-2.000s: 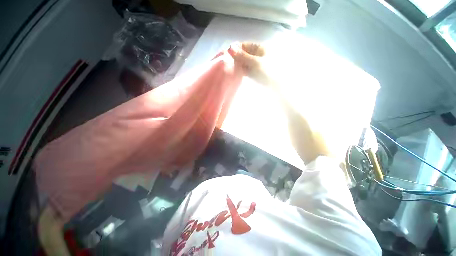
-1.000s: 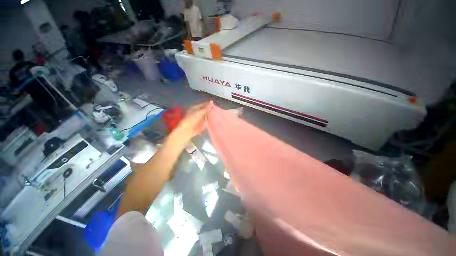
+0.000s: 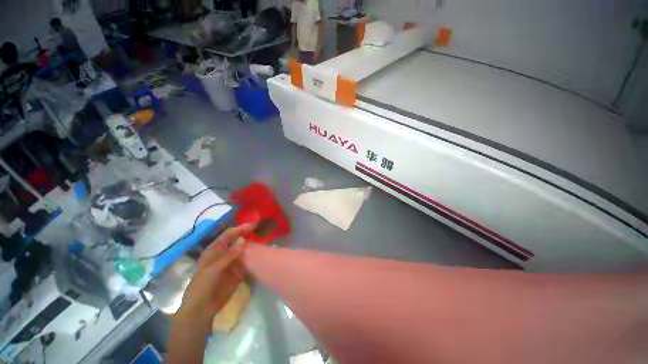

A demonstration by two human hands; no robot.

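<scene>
The pink cloth [image 3: 455, 306] is stretched from my left hand at lower centre-left out past the right edge. My left hand [image 3: 220, 266] pinches its near-left corner between thumb and fingers, in the air above the floor. The cloth hangs in a fold below its taut upper edge. My right hand is not in view; the right end of the cloth is cut off by the picture's edge.
A white HUAYA cutting machine [image 3: 426, 185] stands behind the cloth. Left are sewing benches [image 3: 177, 188]; a red object [image 3: 261, 212] is beside my hand. Pale offcuts [image 3: 334, 202], blue containers [image 3: 254, 96] and a person [image 3: 306, 27] are beyond.
The view has swung from the bright ironing table to the machine and benches. My left hand, still holding the cloth corner, now appears lower and further left. My right hand has left the picture.
</scene>
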